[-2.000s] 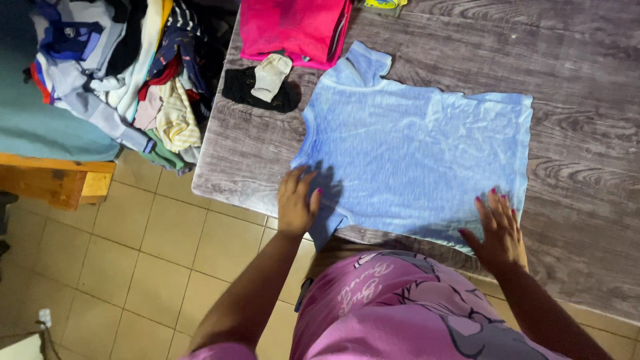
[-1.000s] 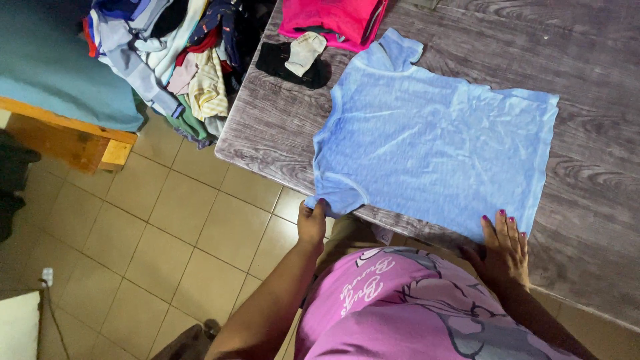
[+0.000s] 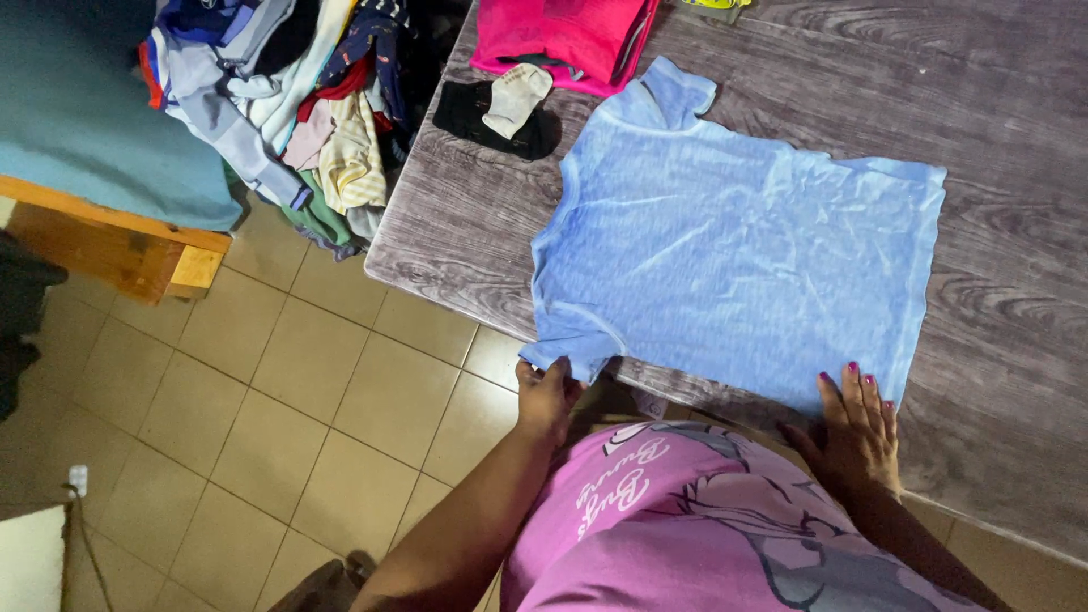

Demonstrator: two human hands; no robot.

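A light blue short-sleeved T-shirt (image 3: 731, 255) lies spread on the wood-patterned table (image 3: 459, 204), its neck side to the left and its hem to the right. My left hand (image 3: 548, 395) pinches the edge of the near sleeve, which hangs over the table's front edge. Flat on the shirt's near hem corner rests my right hand (image 3: 854, 425), fingers apart and holding nothing. Beyond the shirt's neck, a light-coloured sock (image 3: 517, 100) lies on a black folded garment (image 3: 476, 115).
Bright pink folded clothing (image 3: 561, 38) lies at the table's far side, near a yellow item (image 3: 718, 7). Left of the table is a heap of mixed clothes (image 3: 280, 110), beside a teal-covered surface with a wooden frame (image 3: 127, 217). Tiled floor (image 3: 340, 408) shows below.
My left hand has gone from lying open at the near sleeve to gripping its edge. The right hand stays at the hem corner.
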